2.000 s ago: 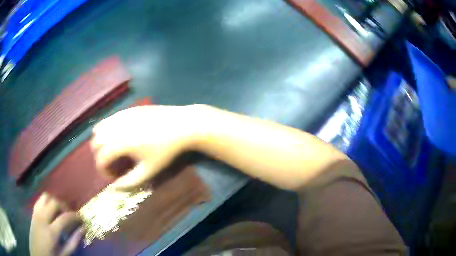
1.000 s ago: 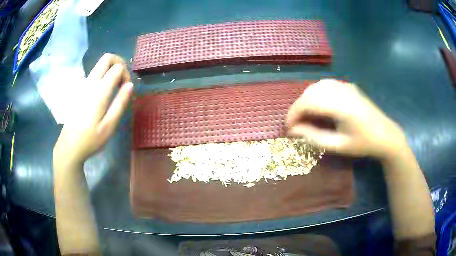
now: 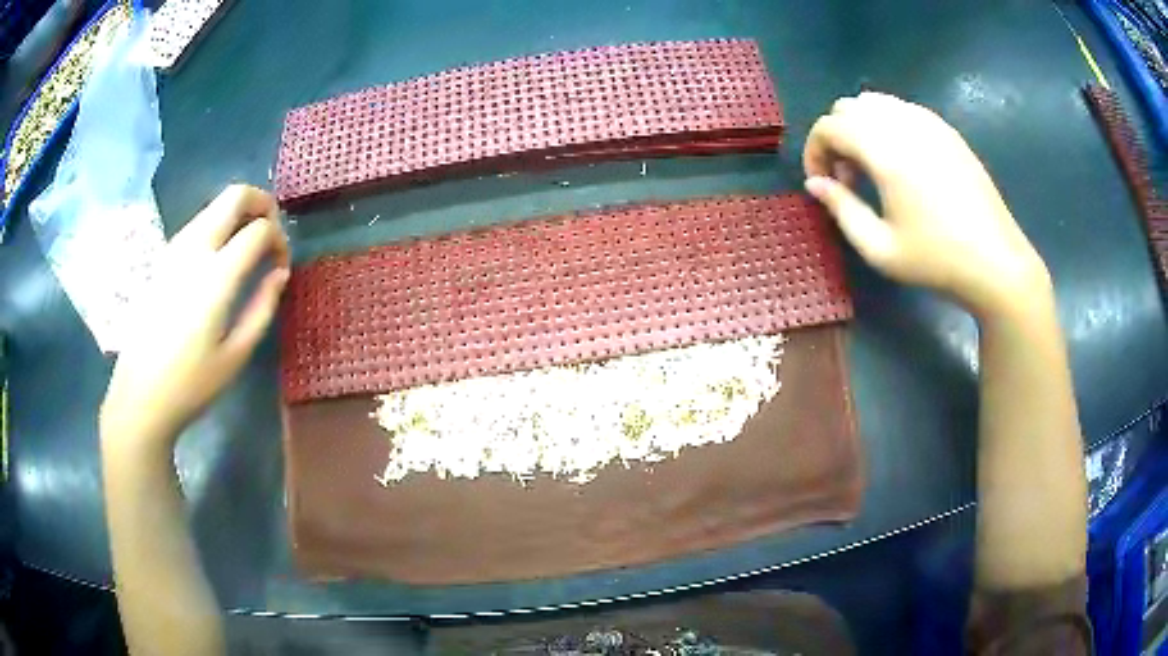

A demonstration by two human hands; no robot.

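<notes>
The dark-red perforated loading plate (image 3: 564, 288) lies along the far part of the brown work cloth (image 3: 576, 519). A long heap of tiny whitish-gold pins (image 3: 576, 410) lies on the cloth against the plate's near edge. My left hand (image 3: 205, 308) is at the plate's far left corner, fingers bent, thumb apart from them, with nothing visible in it. My right hand (image 3: 916, 205) is just beyond the plate's far right corner, finger and thumb curled close together; whether they hold a pin or touch the plate cannot be told.
A block of stacked red plates (image 3: 525, 115) lies beyond the loading plate, with a few loose pins between them. A translucent bag (image 3: 103, 205) and a blue-edged tray of small pieces (image 3: 58, 103) are at far left. Another red plate (image 3: 1134, 173) is at the right edge, with a blue crate (image 3: 1146, 564) below.
The view has swung from the left side to face the plates. My right hand has moved from over the pins and plate to its far right corner. My left hand stays left of the plate.
</notes>
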